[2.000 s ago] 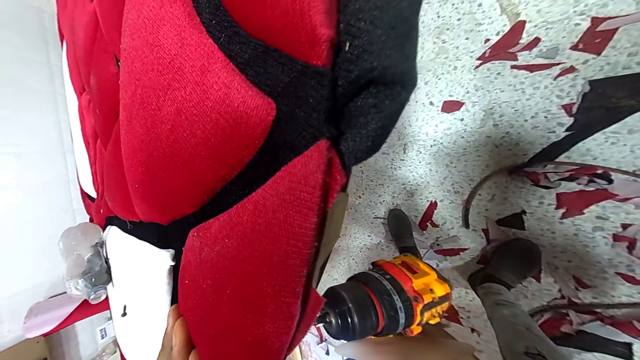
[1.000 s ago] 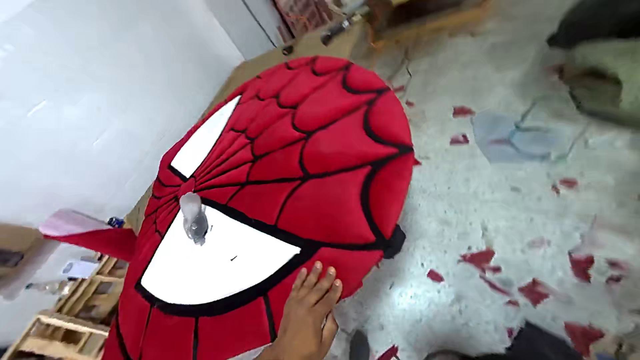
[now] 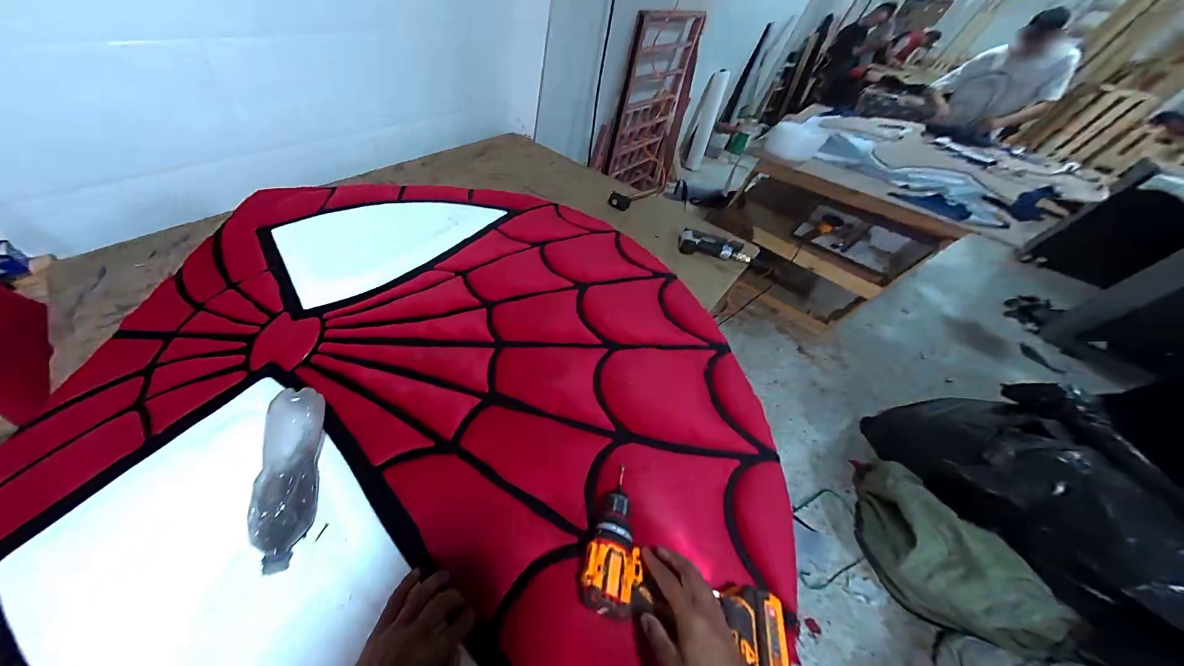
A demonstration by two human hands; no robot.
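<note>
A large oval padded panel (image 3: 546, 388), upholstered in red fabric with black web lines and white eye shapes, lies before me. My right hand (image 3: 684, 606) is on an orange and black cordless drill (image 3: 610, 564) that lies on its side over the red fabric, bit pointing away from me. The palm and part of the grip are hidden. My left hand (image 3: 421, 620) rests at the black border of the nearer white eye (image 3: 203, 546), holding nothing that I can see. On that eye lies a clear plastic bottle (image 3: 289, 476), with a small dark sliver beside it.
The panel lies on a brown work table (image 3: 407, 166) against a white wall. A black pneumatic tool (image 3: 712, 245) is at the table's far corner. Black bags (image 3: 1027, 499) and green cloth (image 3: 943, 546) lie on the floor at right. A person (image 3: 1008, 79) works at a farther table (image 3: 860, 199).
Two seconds ago the drill was low beside the red padding, over the floor; now it lies on the panel under my right hand. My view has swung up widely across the workshop.
</note>
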